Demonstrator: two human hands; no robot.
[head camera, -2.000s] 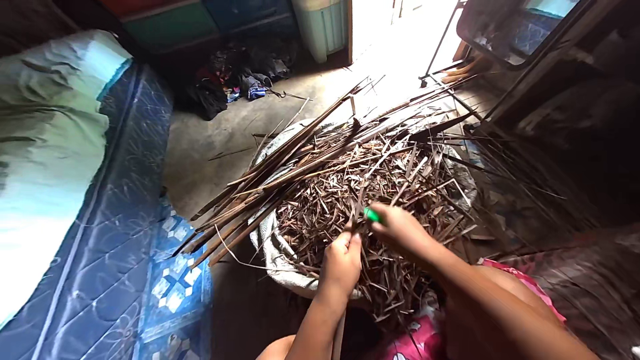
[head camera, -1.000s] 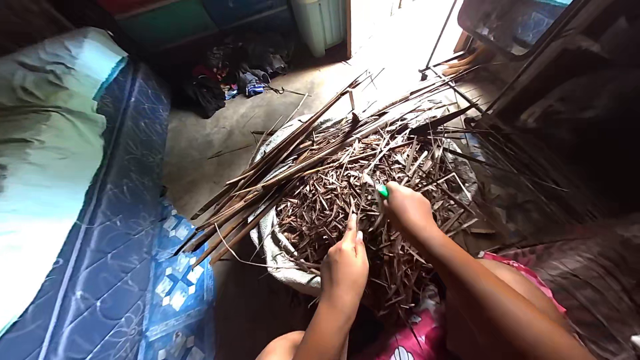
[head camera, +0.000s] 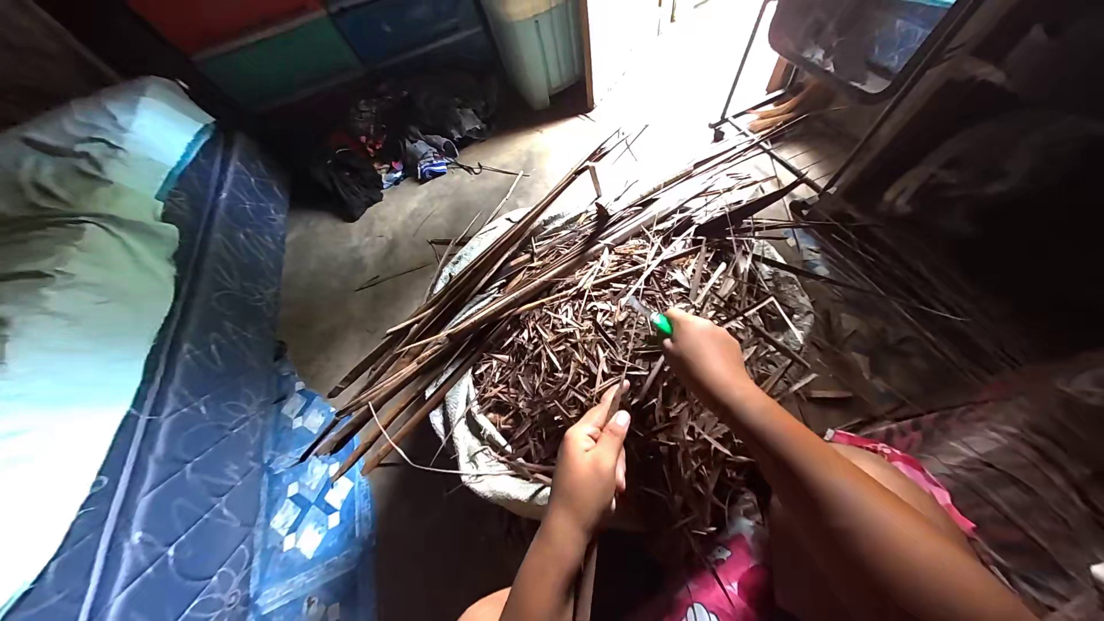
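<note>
My left hand (head camera: 592, 461) grips a thin brown strip of dried plant material (head camera: 585, 580), its tip poking up past my thumb and its length running down along my forearm. To the upper right, my right hand (head camera: 705, 352) is closed around the green handle of a knife (head camera: 661, 323), whose short blade points up and left. Both hands are over a white woven sack (head camera: 470, 440) with its rim spread, heaped with short cut brown pieces (head camera: 552, 371). Long dry strips (head camera: 483, 319) lie in a bundle across the sack's upper left side.
A blue mattress (head camera: 207, 345) with a pale sheet stands at the left, above blue patterned flooring (head camera: 306, 517). Dark cloth items (head camera: 423, 129) lie on the floor by a pale plastic bin (head camera: 539, 52). A mirror-like framed panel (head camera: 849, 43) and more long strips (head camera: 897, 276) are at the right.
My right hand with the knife has moved away from my left hand, up and to the right; two seconds ago they were close together. The left hand keeps its hold on a strip.
</note>
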